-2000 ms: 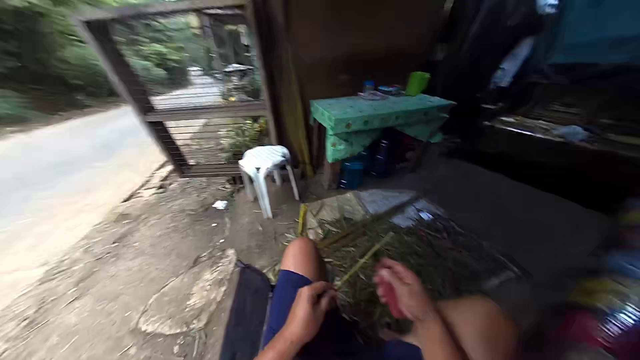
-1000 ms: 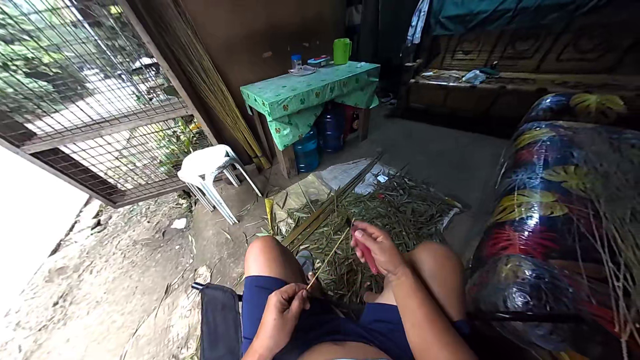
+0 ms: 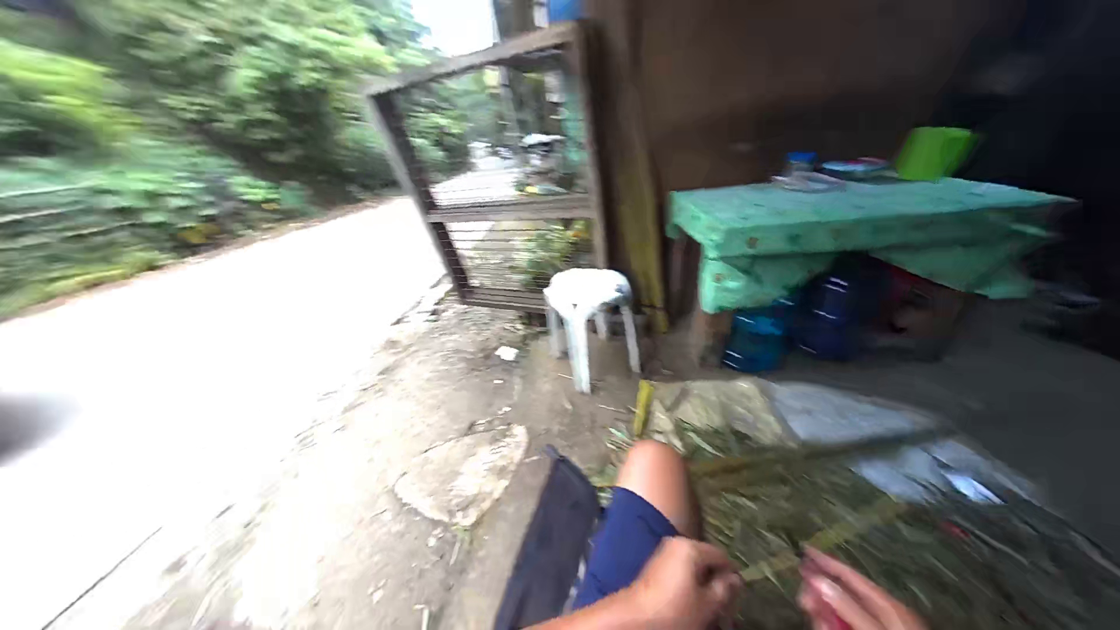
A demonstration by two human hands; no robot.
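Observation:
Low in the view, my left hand (image 3: pixel 687 579) is closed around the near end of a thin yellow-green strip (image 3: pixel 814 544), above my thigh in blue shorts. To its right, at the bottom edge, my right hand (image 3: pixel 853 595) is blurred and partly cut off by the frame. A bit of something red shows in its palm, most of it hidden by the fingers. The strip slants up and right past the right fingertips, over a pile of green cuttings (image 3: pixel 770 507) on a sheet on the ground.
A white plastic stool (image 3: pixel 586 293) stands ahead, beside a wire-mesh wooden frame (image 3: pixel 507 210). Right of it is a table with a green cloth (image 3: pixel 787 227), with blue water jugs (image 3: pixel 757 337) beneath. A dark seat edge (image 3: pixel 547 542) lies left of my thigh. The road (image 3: pixel 262 350) runs at left.
The view has swung left toward the road, and the wrapped, patterned item at right is out of sight. A dark blur now shows at the road's left edge. Both hands remain near the strip.

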